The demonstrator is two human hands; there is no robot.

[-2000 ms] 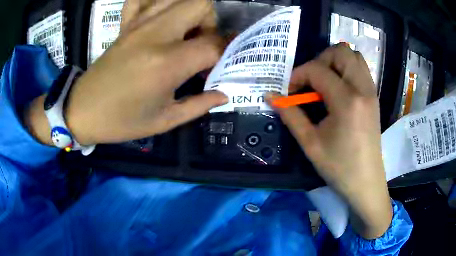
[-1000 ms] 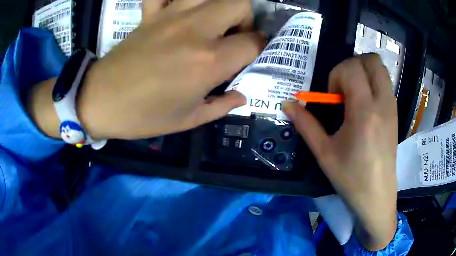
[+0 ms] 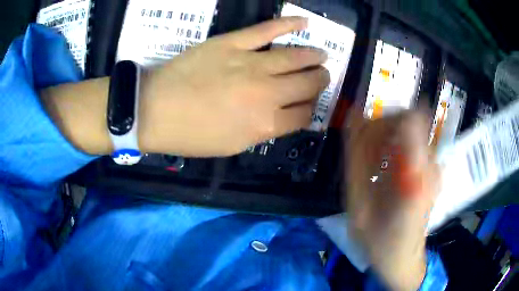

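My left hand [image 3: 227, 91] lies flat over a barcode label [image 3: 340, 48] on the phone in the middle slot, with its fingers slightly apart and nothing held. The label lies down on the phone; part of it is hidden under the hand. The phone's black camera end [image 3: 304, 153] shows below it. My right hand [image 3: 390, 182] is strongly blurred, to the right of that phone and in front of the unlabelled phones. An orange-red smear of the orange stick [image 3: 408, 170] shows at this hand; the exact grip is blurred.
The black tray [image 3: 250, 196] holds labelled phones on the left [image 3: 165, 25] and unlabelled phones with orange strips on the right [image 3: 395, 71]. A white label strip [image 3: 484, 156] runs across the right side, partly behind the right hand. Blue smock cloth lies below.
The label's raised, curved part has come down onto the phone. My left hand has spread over it. My right hand has left the label and moved down.
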